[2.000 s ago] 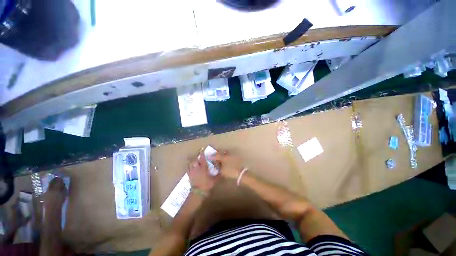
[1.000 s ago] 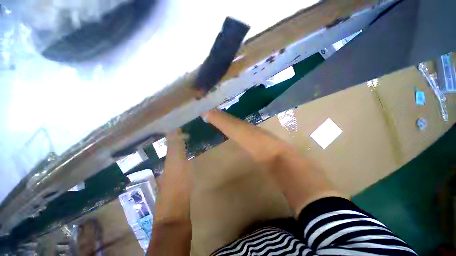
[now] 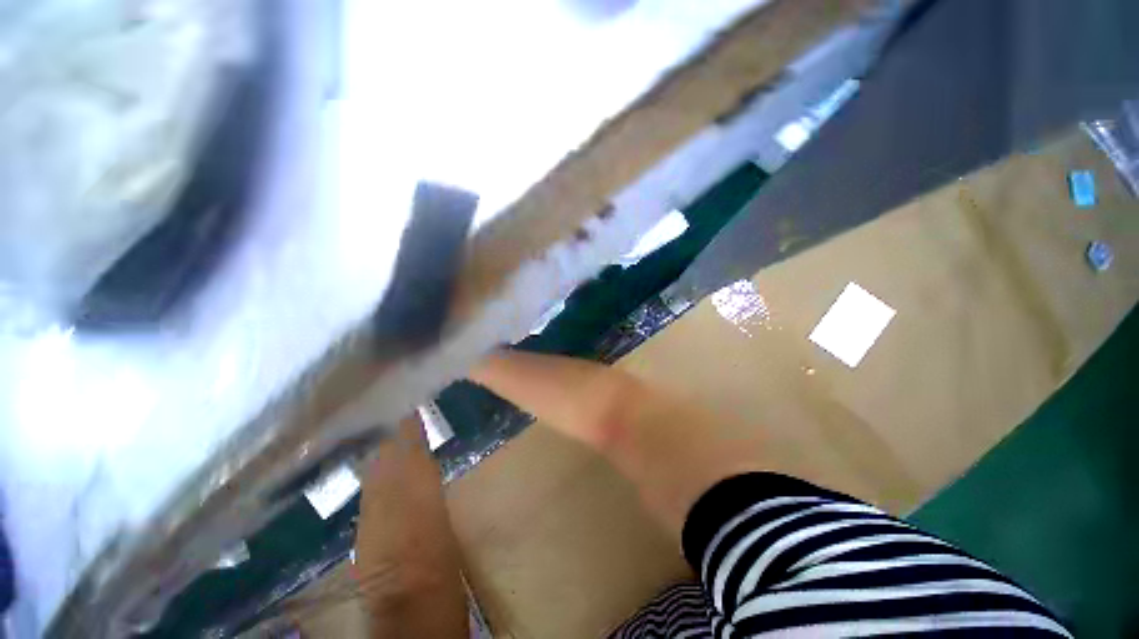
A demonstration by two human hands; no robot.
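Note:
My left forearm (image 3: pixel 406 537) and my right forearm (image 3: pixel 600 406) reach forward over the cardboard-covered bench (image 3: pixel 537 524) to the green conveyor belt (image 3: pixel 587 337). Both hands are hidden under the white shelf edge, so what they hold cannot be seen. A white card or pack (image 3: pixel 435 426) shows on the belt just right of my left wrist. Another white piece (image 3: pixel 332 489) lies on the belt to the left, and one more (image 3: pixel 658 236) lies further right, partly under the shelf.
The shelf (image 3: pixel 537 287) and its slanting grey support (image 3: pixel 862 187) cross above the belt. A blank white square (image 3: pixel 853 325) lies on the cardboard at right, with a light blue piece (image 3: pixel 1082 189), a small wrapped piece (image 3: pixel 1099 256) and clear film (image 3: pixel 1115 152) beyond it.
My hands have left the bench, where they worked on a small white item, and gone forward under the shelf. The view has tilted and shifted; the stacked packs at left are no longer visible.

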